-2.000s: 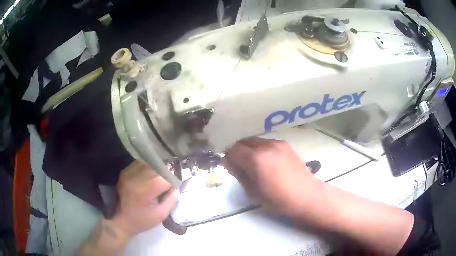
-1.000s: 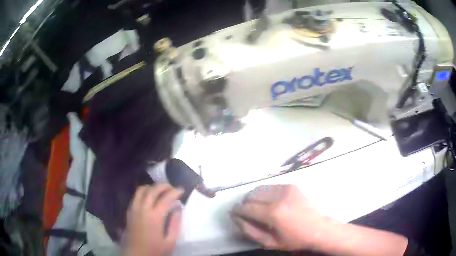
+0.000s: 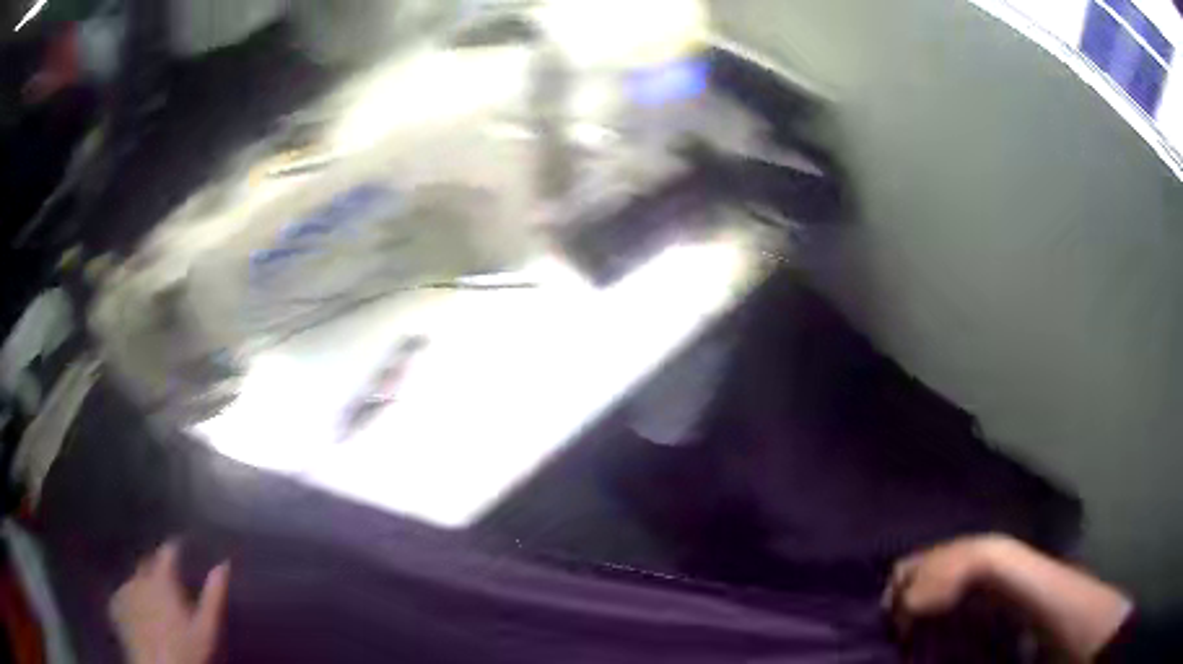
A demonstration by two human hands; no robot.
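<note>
A large dark purple fabric panel [image 3: 519,603] stretches across the bottom of the view, in front of the white machine table [image 3: 480,389]. My right hand [image 3: 941,584] is closed on its edge at the lower right. My left hand [image 3: 171,610] is at the lower left over dark fabric, blurred, thumb and fingers apart; no grip shows. The cream-white sewing machine [image 3: 428,221] stands at the upper left, its needle area too blurred to make out. Thread snips [image 3: 384,384] lie on the table.
More dark fabric [image 3: 830,428] lies right of the table, with a pale patch [image 3: 681,389] on it. A black flat object [image 3: 636,234] is at the table's far end. A pale wall [image 3: 1025,285] rises at the right. Part of an orange crate [image 3: 20,603] shows at the left edge.
The view has swung right, so the machine sits further left. My right hand has moved from the table front to the far right and taken hold of the purple panel, now spread across the front.
</note>
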